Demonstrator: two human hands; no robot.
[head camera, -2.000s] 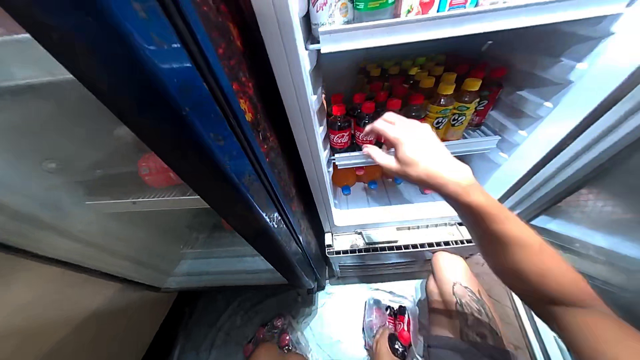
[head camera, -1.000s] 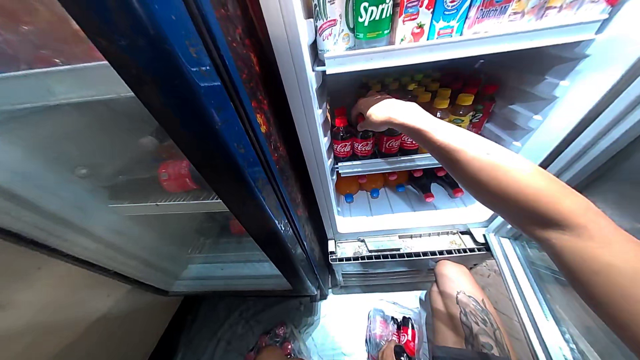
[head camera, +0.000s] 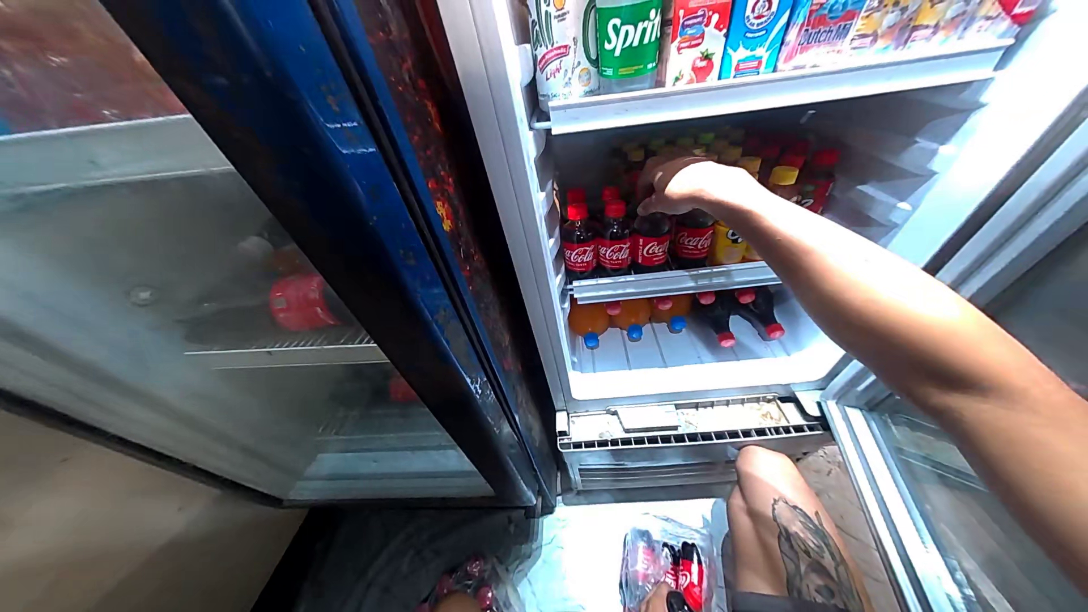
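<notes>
Inside the refrigerator, my right hand reaches down over the front row of small Coca-Cola bottles. Its fingers are at the top of the third bottle from the left, whose cap they hide; whether they grip it is not clear. Two red-capped bottles stand to its left, another Coca-Cola bottle to its right. Low in the view, a clear plastic wrap holds bottles with red labels. A bit of skin touches it at the bottom edge, possibly my left hand; its grip is hidden.
Above is a shelf with a Sprite bottle and drink cartons. Orange drink bottles and dark bottles lie below. An open glass door is at right, a blue-framed cooler at left. My knee is beside the wrap.
My right hand went left to the Coca-Cola bottles, then a little right along the row. Two red-capped bottles now show left of it, where the hand partly covered the row one second ago.
</notes>
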